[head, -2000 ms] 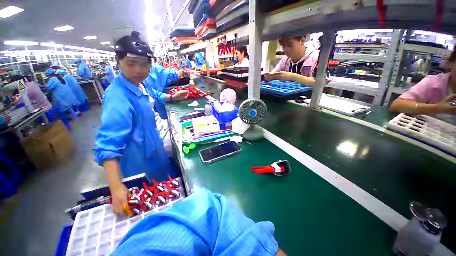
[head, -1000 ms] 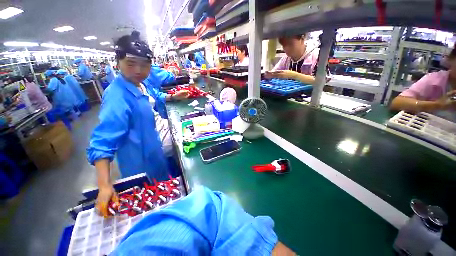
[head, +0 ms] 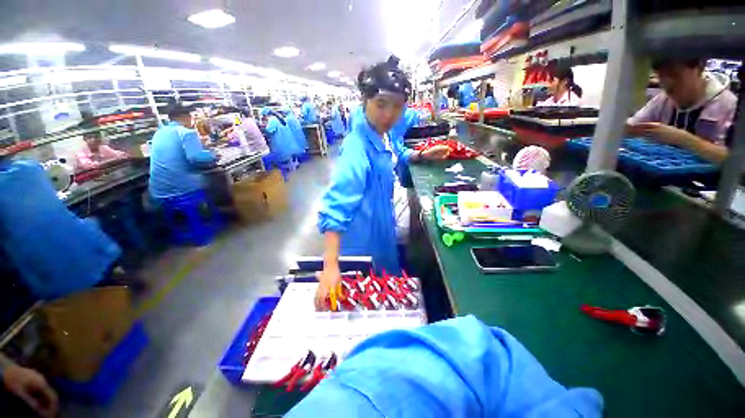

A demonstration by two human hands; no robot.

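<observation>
A red spring clamp (head: 625, 317) lies on the green bench mat at the right, clamped on a small dark unit with a silvery edge. A white compartmented tray (head: 282, 343) at lower left holds rows of red-clamped units at its back and a few more near its front edge. A blue sleeve of mine crosses the bottom of the picture and hides part of the tray. Neither of my hands shows; they are out of the picture or hidden.
A person in blue (head: 359, 192) stands behind the tray, a hand at its clamps. A blue bin (head: 237, 347) lies under the tray. A smartphone (head: 513, 258), desk fan (head: 599, 204) and green tray (head: 445, 214) stand on the bench. A bare hand (head: 31, 390) shows at lower left.
The view has turned left, so the bench things sit further right and the dispenser bottle has left the picture. The blue bin and the tray's front clamps now show.
</observation>
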